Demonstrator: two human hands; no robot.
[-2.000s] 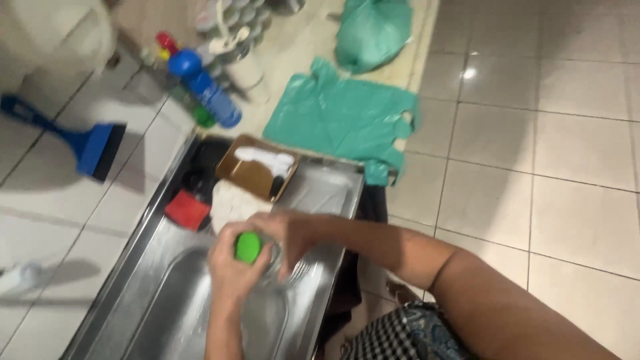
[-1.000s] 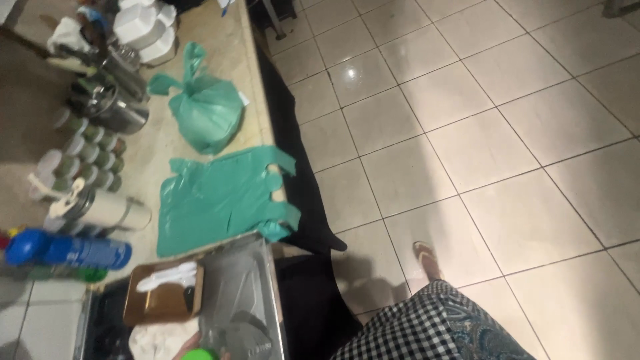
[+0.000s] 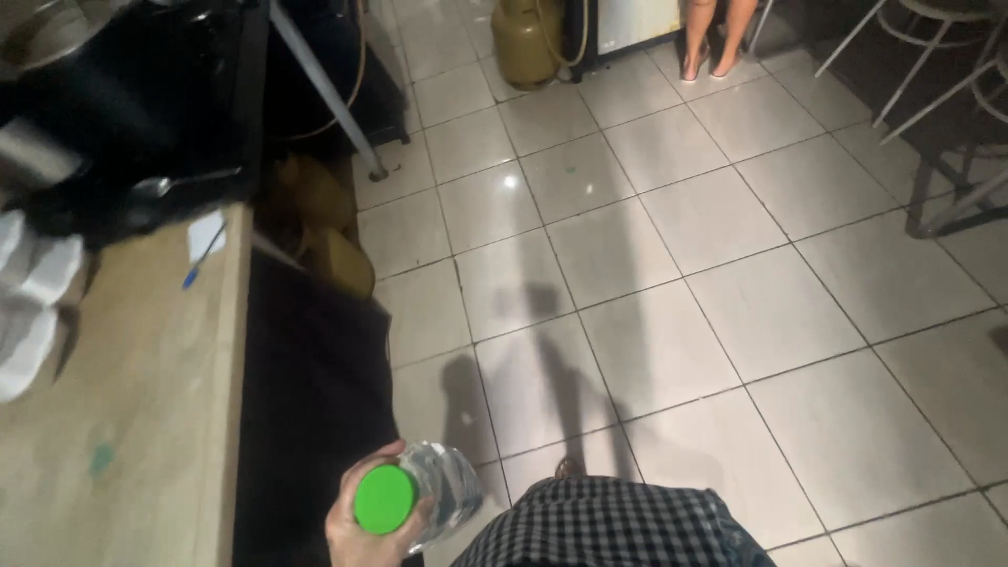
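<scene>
At the lower middle of the head view, my left hand (image 3: 374, 512) is closed around a clear plastic bottle or jar (image 3: 445, 488). Its wide green screw lid (image 3: 384, 498) faces up toward the camera, and the transparent body tilts away to the right. What it contains is too unclear to tell. The hand and container are over the floor, beside the dark cloth (image 3: 315, 394) that hangs under the counter. My right hand is out of the picture.
On the left runs a counter (image 3: 165, 378) with white foam boxes (image 3: 31, 323), a blue-tipped pen (image 3: 197, 264) and a stove with pots. Farther off are a gas cylinder (image 3: 528, 39), a person's legs (image 3: 713, 35) and stools (image 3: 937, 47) on the tiled floor (image 3: 669, 276).
The view has swung from the sink, past green bags on the counter, to the floor farther along. Two seconds ago both hands were at the green-lidded container over the sink; now one hand shows with it.
</scene>
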